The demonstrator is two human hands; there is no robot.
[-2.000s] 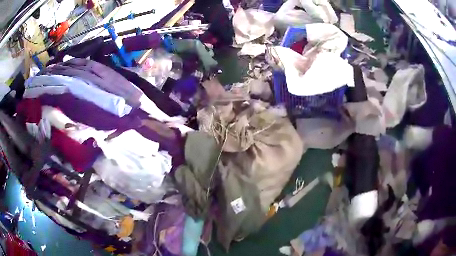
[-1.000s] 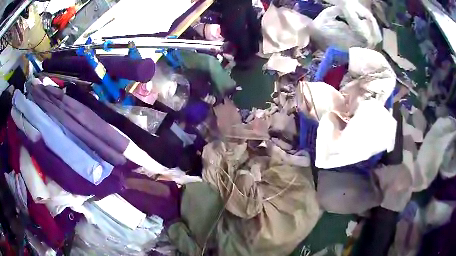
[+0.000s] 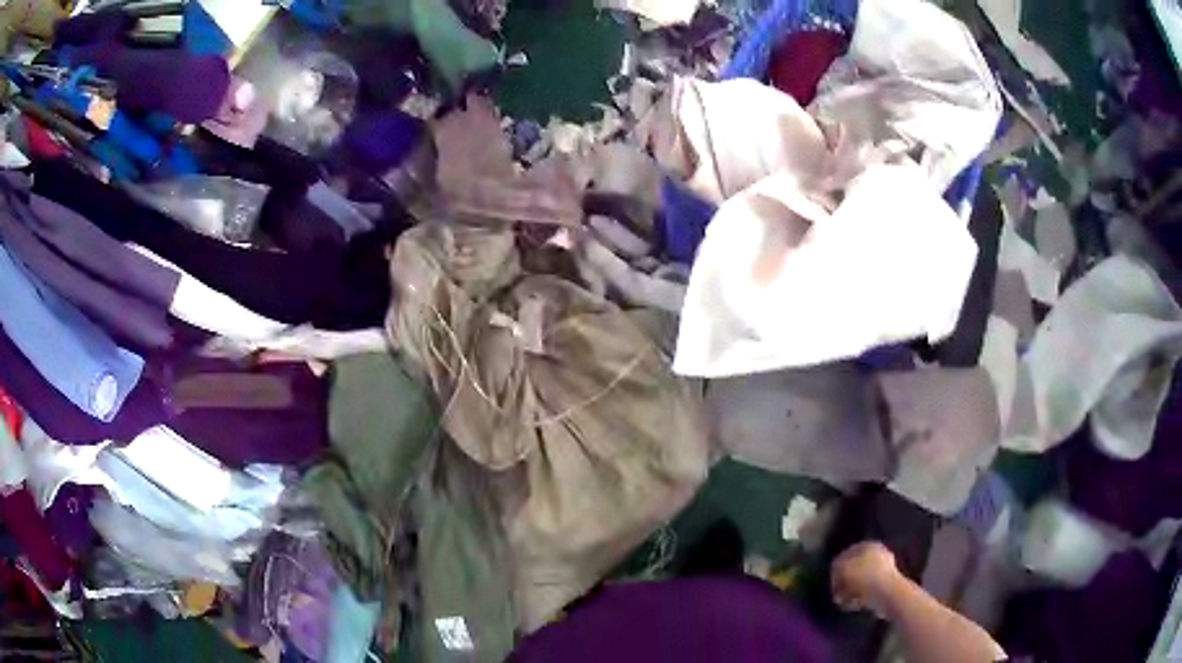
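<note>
My right hand [image 3: 866, 578] shows small and blurred at the bottom right, fingers curled, beside a dark item; whether it holds anything is unclear. My left hand is not in view. A purple rounded cloth surface [image 3: 681, 624] fills the bottom middle edge. A large tan sack [image 3: 570, 427] lies in front, with loose thin cords on it. Dark green cloth [image 3: 454, 557] with a small white label lies against its left side.
A blue crate [image 3: 683, 220] stands behind with white cloth [image 3: 830, 259] draped over it. Fabric rolls [image 3: 58, 337] lie at left. Grey sheet pieces [image 3: 804, 421], offcuts and a whitish sack [image 3: 1102, 343] lie at right. Green floor [image 3: 557, 58] shows between scraps.
The view has moved forward and turned, so the sack and rolls sit further left. My right hand and the purple surface have come into view at the bottom.
</note>
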